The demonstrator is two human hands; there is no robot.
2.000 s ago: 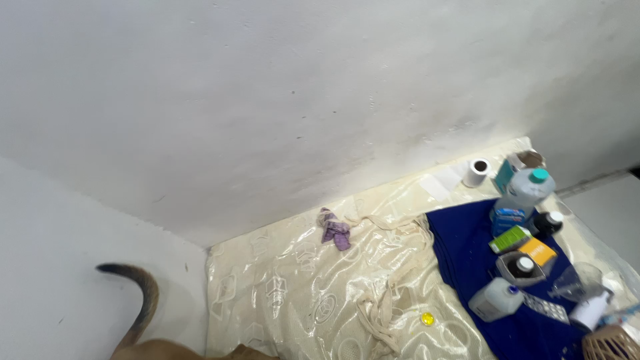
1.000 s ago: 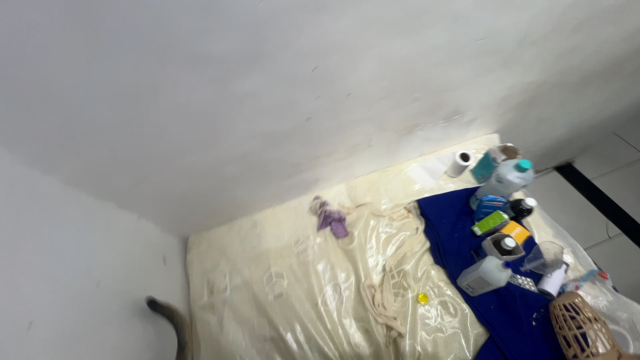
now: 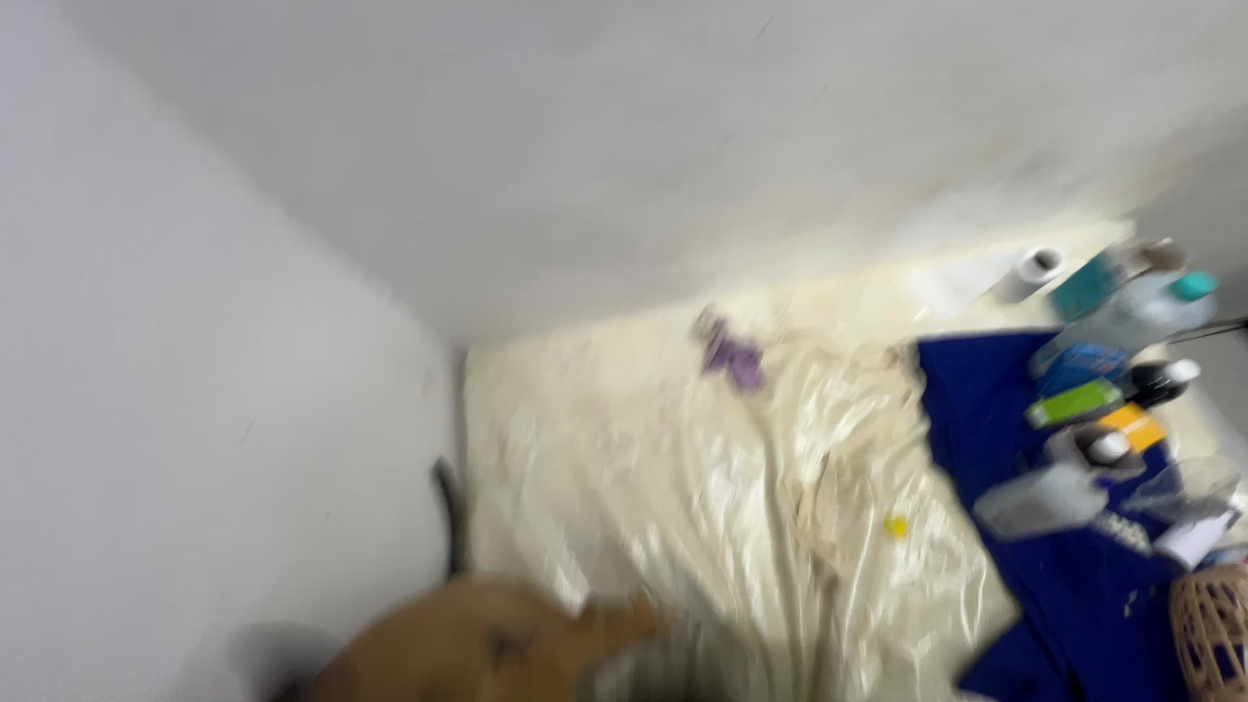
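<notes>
Neither of my hands shows in the head view. A tan-brown animal, its kind unclear through blur, fills the bottom left of centre point(image 3: 487, 639), with a dark tail point(image 3: 450, 517) raised against the wall. It stands over a shiny cream plastic sheet point(image 3: 604, 439). A crumpled purple cloth point(image 3: 733, 359) lies near the back edge, and a small yellow object point(image 3: 896, 526) lies farther right. On a dark blue cloth point(image 3: 1063, 604) are a translucent plastic bottle point(image 3: 1043, 502), a green box point(image 3: 1074, 403), a yellow-orange box point(image 3: 1133, 427) and a black bottle with a white cap point(image 3: 1160, 383).
White walls point(image 3: 244, 370) meet in a corner behind the sheet. A white paper roll point(image 3: 1029, 275) and a large clear bottle with a teal cap point(image 3: 1136, 312) stand at the back right. A woven basket-like item point(image 3: 1214, 624) is at the lower right edge.
The animal's body now shows at the bottom, where one second ago only its tail was in view. The picture has become blurred.
</notes>
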